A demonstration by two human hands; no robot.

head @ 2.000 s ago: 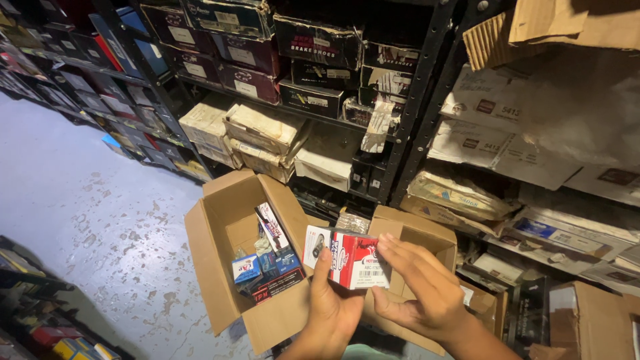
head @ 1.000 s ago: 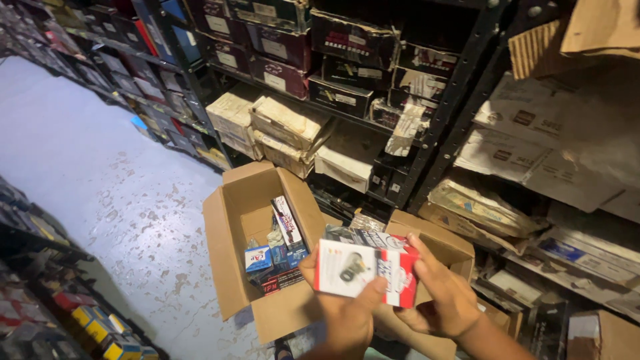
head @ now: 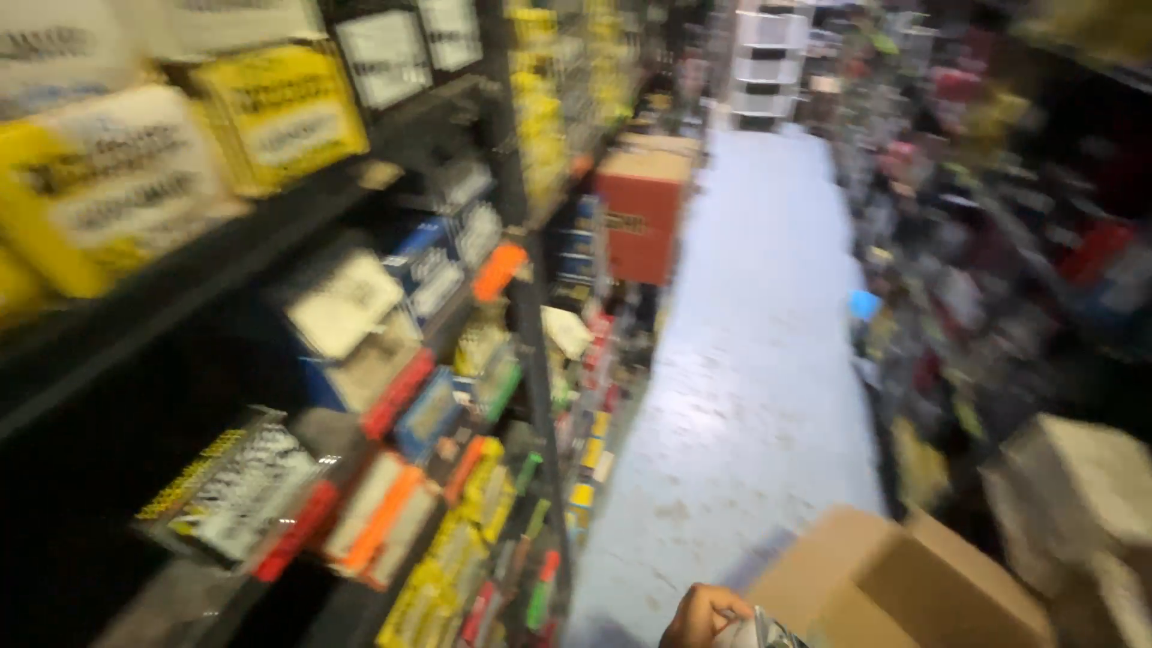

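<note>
Only part of one hand shows, at the bottom edge of the blurred head view. It appears to be my left hand (head: 706,616), with its fingers bent around a small box (head: 767,630), of which just a pale corner is visible. Right beside it stands an open cardboard box (head: 900,576), its flaps spread; what lies inside cannot be seen. My right hand is outside the picture.
Dark metal shelving (head: 531,360) packed with small boxes, among them a yellow box (head: 283,117), runs along the left. A large red carton (head: 641,211) stands farther down the aisle floor (head: 729,396). More stocked shelves (head: 981,225) line the right.
The view has swung far to the left, along the aisle. Both hands held the small red and white box earlier; now just one hand and a box corner show.
</note>
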